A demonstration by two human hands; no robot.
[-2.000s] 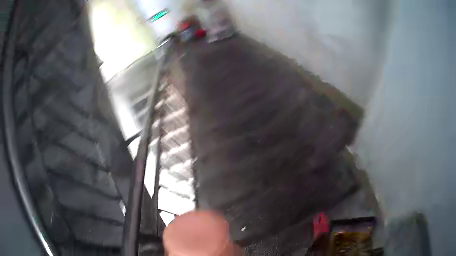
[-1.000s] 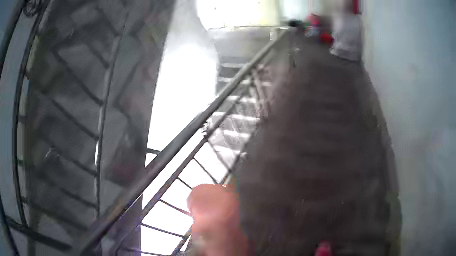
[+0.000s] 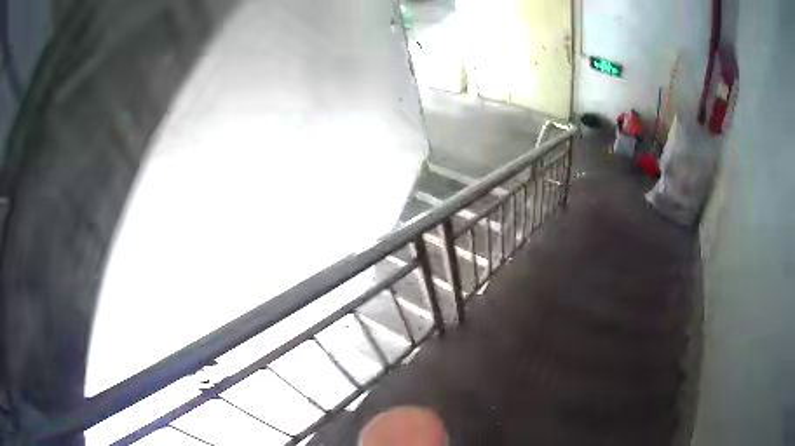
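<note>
A smooth pink round end of a tumbler or bottle [image 3: 404,427] shows at the lower edge, cut off by the frame. No hand is visible, so what holds it cannot be seen. A metal stair handrail [image 3: 340,270] with upright bars runs from the lower left up to the landing. Dark stairs [image 3: 558,314] lie to the right of it. Both of my hands are out of the picture.
A pale wall [image 3: 758,261] bounds the stairs on the right. At the landing stand a large whitish sack [image 3: 684,174], red items [image 3: 631,125], a dark basin [image 3: 593,121] and leaning sticks. A green sign [image 3: 606,66] hangs above. A very bright opening lies left.
The view has swung left and levelled, and the landing with its sack and red items looks nearer. The pink round end sits lower in view. The dark phone-like slab and pink fingertip have left the picture.
</note>
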